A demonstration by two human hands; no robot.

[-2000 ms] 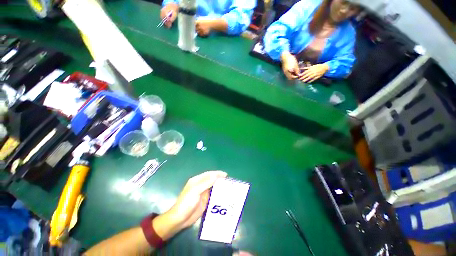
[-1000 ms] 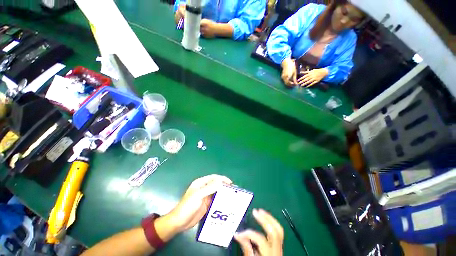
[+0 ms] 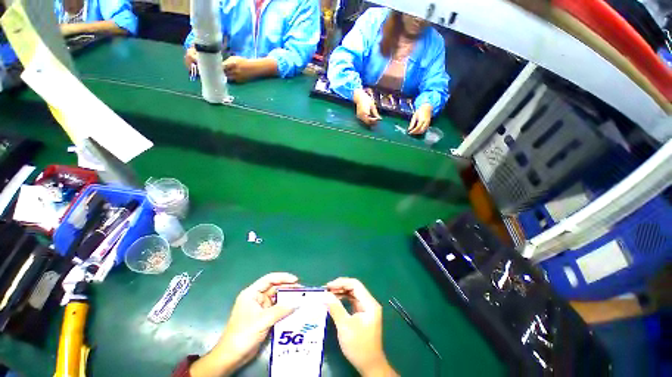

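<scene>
The smartphone point(image 3: 298, 346) is upright in front of me, its lit white screen with "5G" facing me and its lower end cut off by the frame edge. My left hand point(image 3: 254, 322) holds its left side near the top, thumb on the screen. My right hand point(image 3: 359, 324) holds its right side near the top, thumb at the screen's edge. The fingers behind the phone are hidden.
Dark tweezers point(image 3: 415, 328) lie right of the phone, beside a black parts tray point(image 3: 471, 276). At left are clear screw cups point(image 3: 203, 243), a whitish bottle point(image 3: 169, 227), a white coiled bundle point(image 3: 174, 298), a blue bin point(image 3: 66, 234) and a yellow-orange screwdriver point(image 3: 71, 339). People in blue smocks sit opposite.
My right hand has come in and now grips the phone's right side. The phone has turned from tilted to nearly straight. The view has shifted, showing more of the far side.
</scene>
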